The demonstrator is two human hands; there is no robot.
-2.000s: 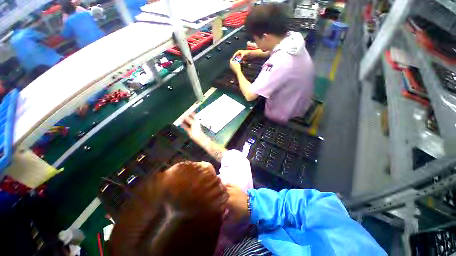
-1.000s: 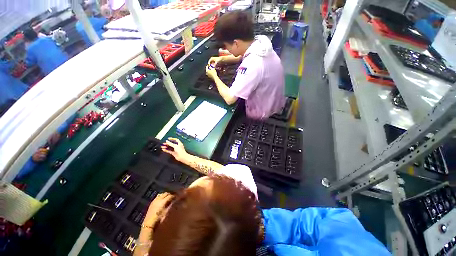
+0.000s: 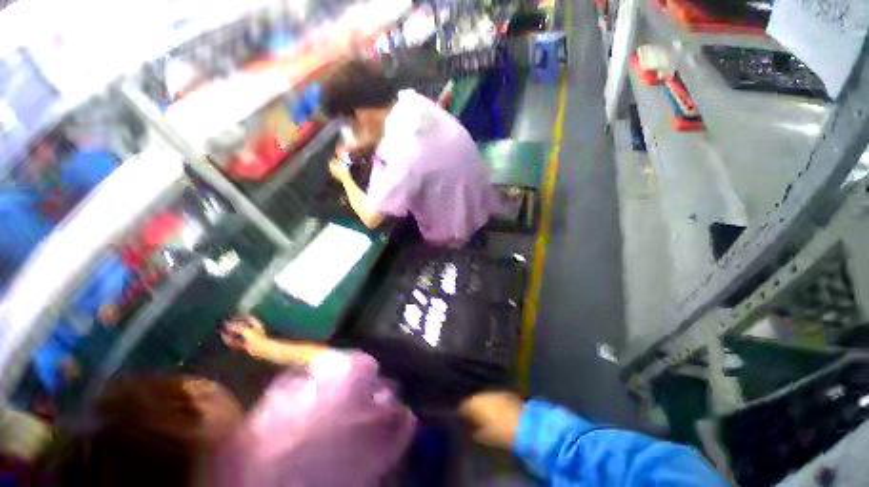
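Observation:
My right hand (image 3: 493, 418), in a blue sleeve, is low in the middle and blurred. It is beside the pink-smocked shoulder of the nearest coworker (image 3: 319, 418); its fingers are not clear and I see no object in it. My left hand is not in view. A black compartment tray (image 3: 495, 309) with shiny parts lies in front of my right hand, right of the bench. The nearest coworker's hand holds a small dark component (image 3: 231, 333) over the bench.
A second seated worker (image 3: 429, 166) in pink sits further ahead. A white paper sheet (image 3: 324, 263) lies on the green bench. Grey shelving (image 3: 667, 219) with trays stands on the right, past the yellow floor line (image 3: 546, 219). Blurred blue-clad workers are on the left.
The view has shifted, so the near coworker appears further left. My right hand now shows beyond the sleeve, apart from the coworker's head and shoulder. The coworker's outstretched hand now holds a small component.

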